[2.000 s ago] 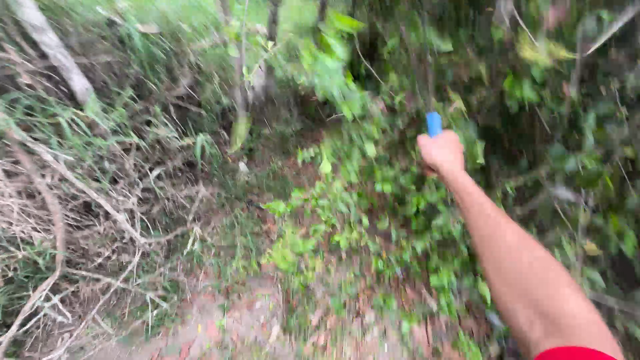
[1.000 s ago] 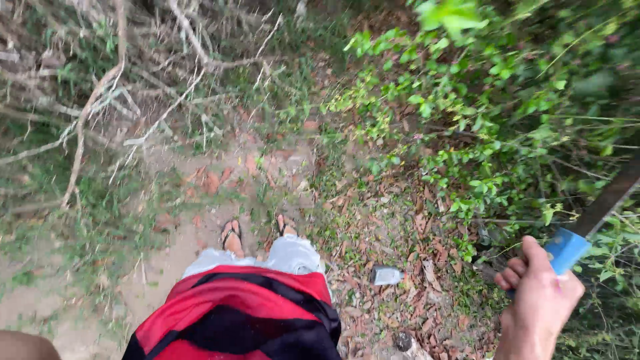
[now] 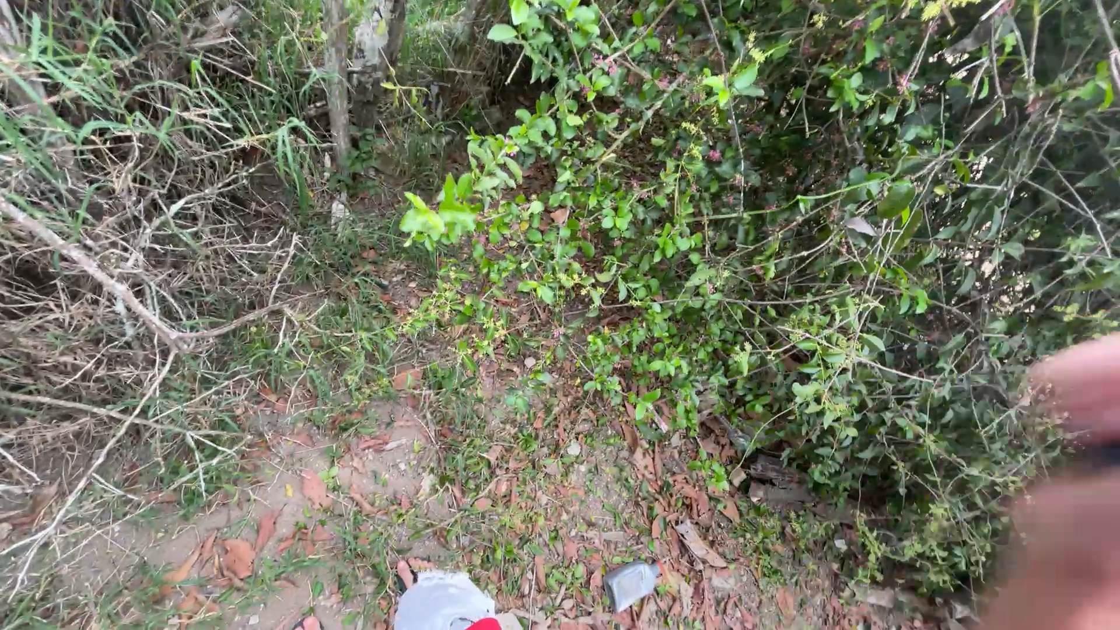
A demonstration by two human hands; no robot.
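Blurred and close to the camera, my right hand [image 3: 1050, 490] enters at the right edge, cut off by the frame. Its fingers curl around a dark bluish strip, part of the machete handle [image 3: 1104, 455]; the blade is outside the view. Just left of the hand is a leafy green shrub [image 3: 665, 236] with thin stems and small pink flowers. My left hand is out of view.
Dry brush and bare twigs [image 3: 131, 297] fill the left side. Thin trunks [image 3: 337, 87] stand at the top. A grey plastic bottle [image 3: 631, 584] lies on leaf litter near my pale-clothed knee [image 3: 444, 600]. Fallen brown leaves [image 3: 238, 558] cover parts of the dirt path.
The view has tilted up from my feet toward the shrub. My right hand, which held the blue-handled machete with its blade showing, is now larger and nearer at the right edge.
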